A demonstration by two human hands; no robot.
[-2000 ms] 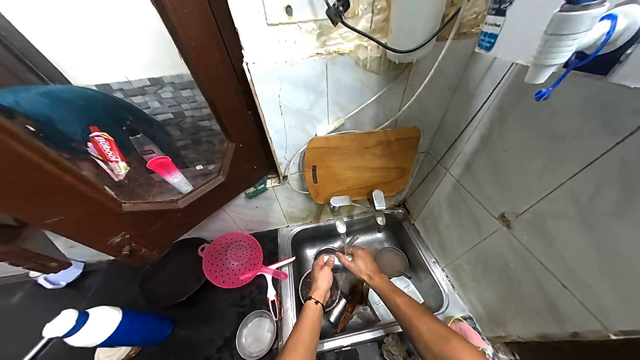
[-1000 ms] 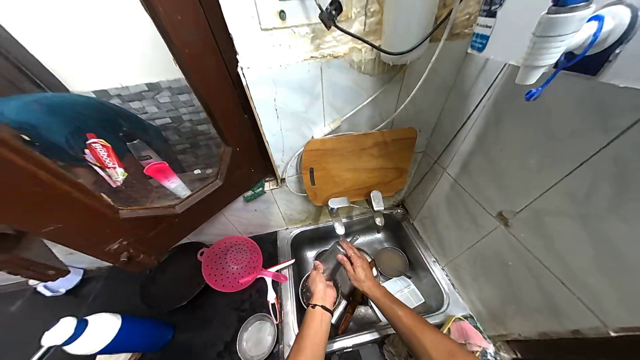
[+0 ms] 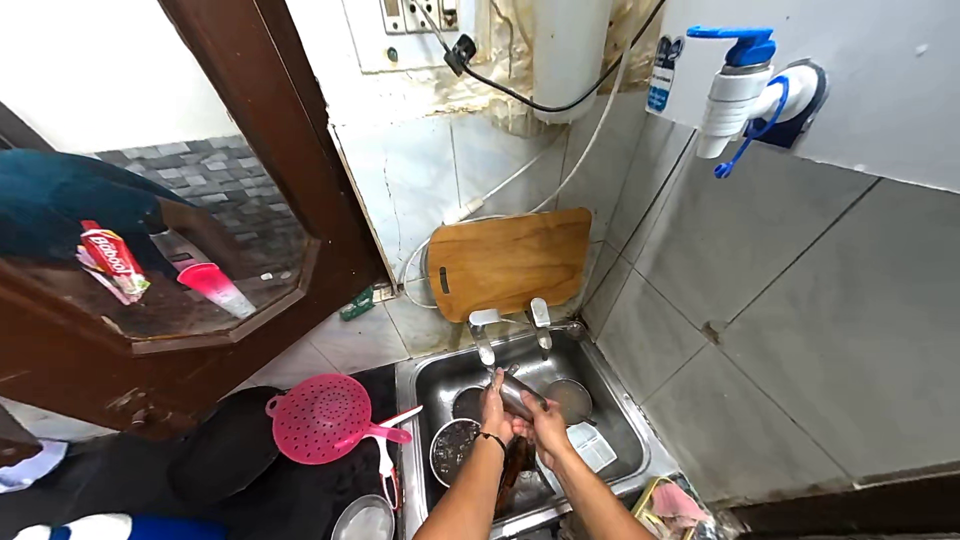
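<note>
Over the stainless steel sink, my left hand and my right hand hold a metal cylindrical vessel between them, tilted under the left tap. A dark bracelet circles my left wrist. Beside my left forearm a round pot with dark contents lies in the sink. Behind my right hand is a round metal bowl. A pale compartment tray sits below my right wrist. The lower side of the vessel is hidden by my fingers.
A wooden cutting board leans on the tiles behind the taps. Left of the sink are a pink colander, a black pan, a peeler-like white and red tool and a metal bowl. A white water dispenser tap juts out at upper right.
Both hands have stayed over the sink near the left tap. My right hand has moved from the vessel's upper part toward its lower end.
</note>
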